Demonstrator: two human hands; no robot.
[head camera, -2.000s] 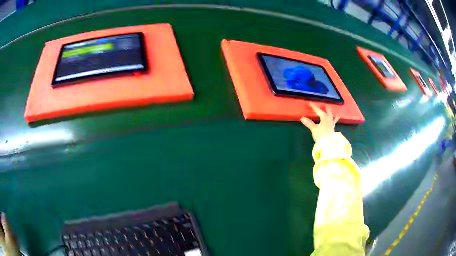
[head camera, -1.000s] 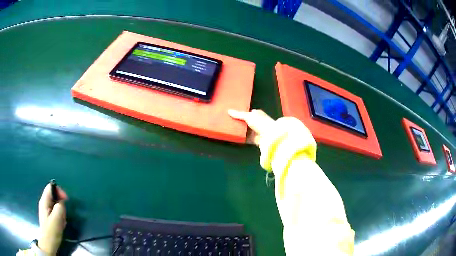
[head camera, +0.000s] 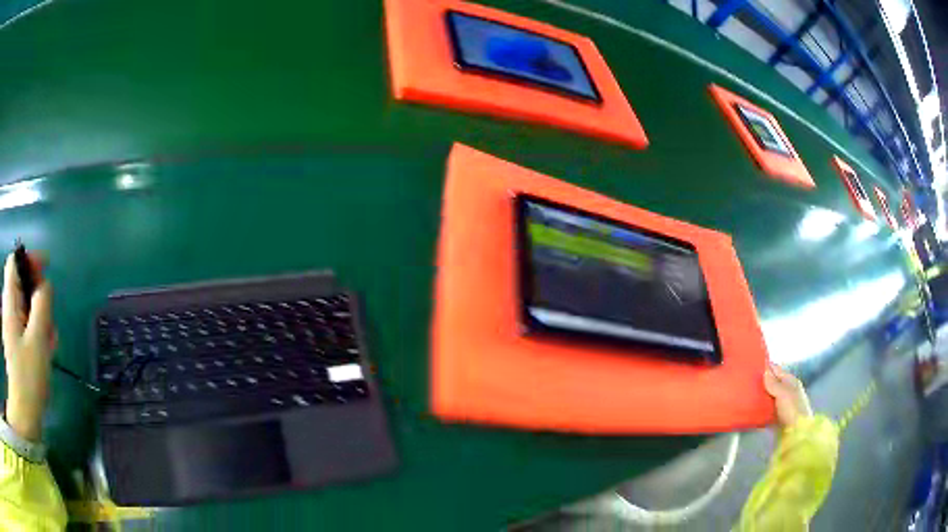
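A tablet (head camera: 621, 278) with a green-and-dark menu on its screen lies on an orange-red foam pad (head camera: 478, 358), right of the keyboard. My right hand (head camera: 787, 395) grips the pad's lower right corner; the fingers under it are hidden. My left hand (head camera: 29, 322), at the left edge, holds a small black cable plug (head camera: 24, 272) upright in its fingertips. The keyboard (head camera: 234, 364) lies flat with a white label near its lower right keys and no tablet on it. A thin black cord runs at its left side.
Another foam pad (head camera: 421, 83) with a tablet (head camera: 525, 56) showing a blue swirl lies behind. More pads with tablets recede to the right along the green bench (head camera: 260, 213). Yellow tape (head camera: 120, 512) is at the keyboard's lower left. Floor and a white curved object show at the lower right.
The pad with the menu tablet has moved from the back row towards me, right of the keyboard, with my right hand now on its corner. My left hand still holds the plug.
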